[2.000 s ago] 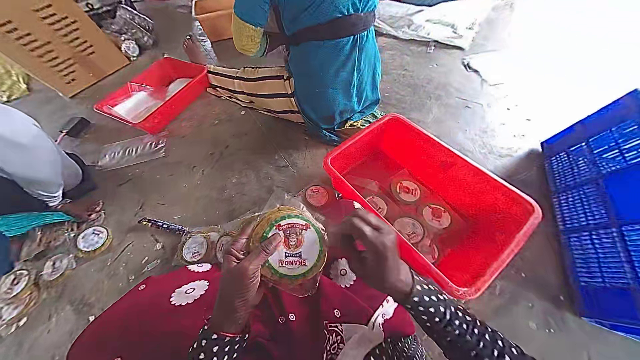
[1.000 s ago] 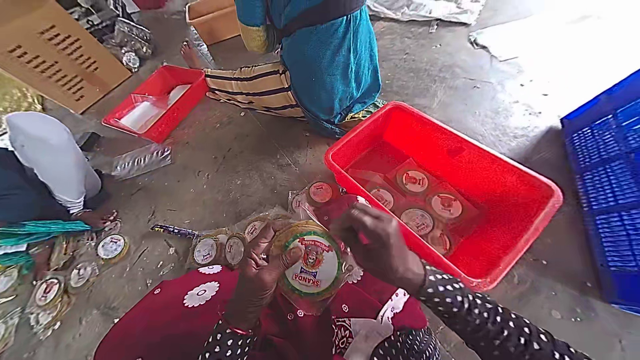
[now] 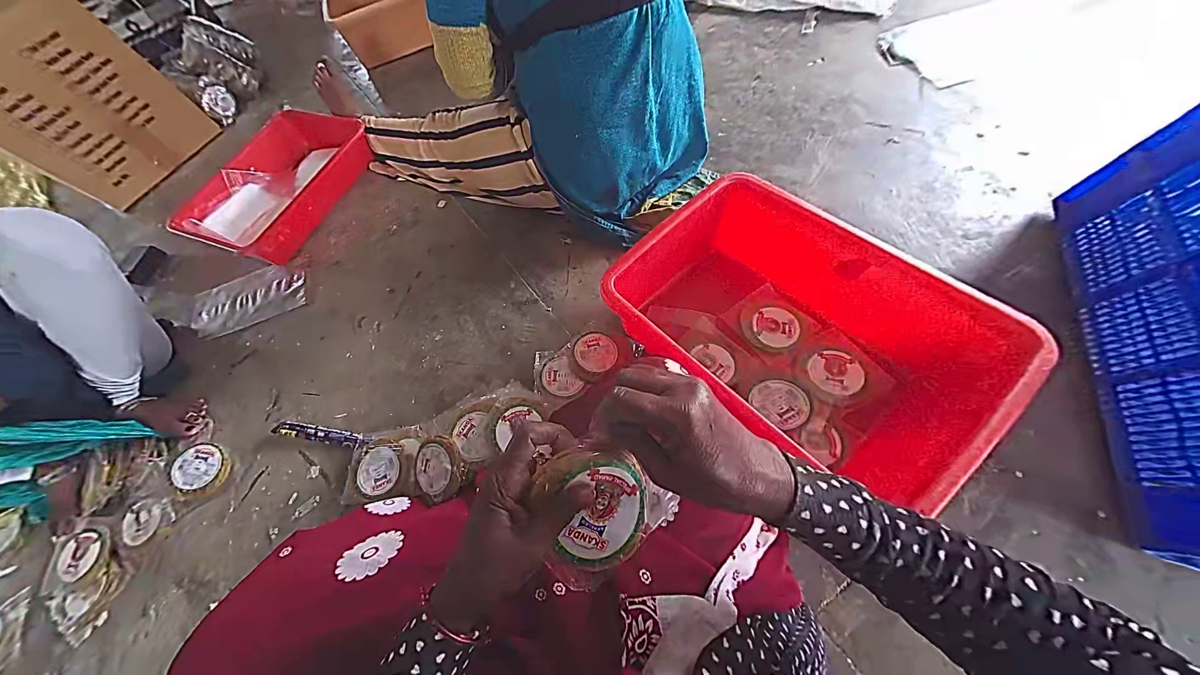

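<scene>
My left hand (image 3: 511, 520) grips a clear plastic packet of round papads (image 3: 605, 525) with a green-rimmed label, above my lap. At the packet's upper edge is my right hand (image 3: 689, 436), fingers bent and pinched together; whether they hold the plastic's edge is too small to tell. Several similar packets (image 3: 436, 467) lie on the floor just beyond my lap, and a pair (image 3: 592, 353) rests beside the large red plastic tub (image 3: 975, 309). Inside that tub, to the right of my hands, several labelled round packets (image 3: 778, 403) lie flat.
A blue plastic crate (image 3: 1148, 356) stands at the right. A smaller red tub (image 3: 319, 211) holds clear and white packaging. One person in teal clothing (image 3: 609, 103) sits ahead; another person's hand (image 3: 173, 414) is at the left near more packets (image 3: 199, 467). A cardboard sheet (image 3: 94, 103) leans at the upper left.
The packet stays in my left hand and has tilted. My right hand remains close to its upper edge, fingers shifting. The other person's hand at the left has moved a little.
</scene>
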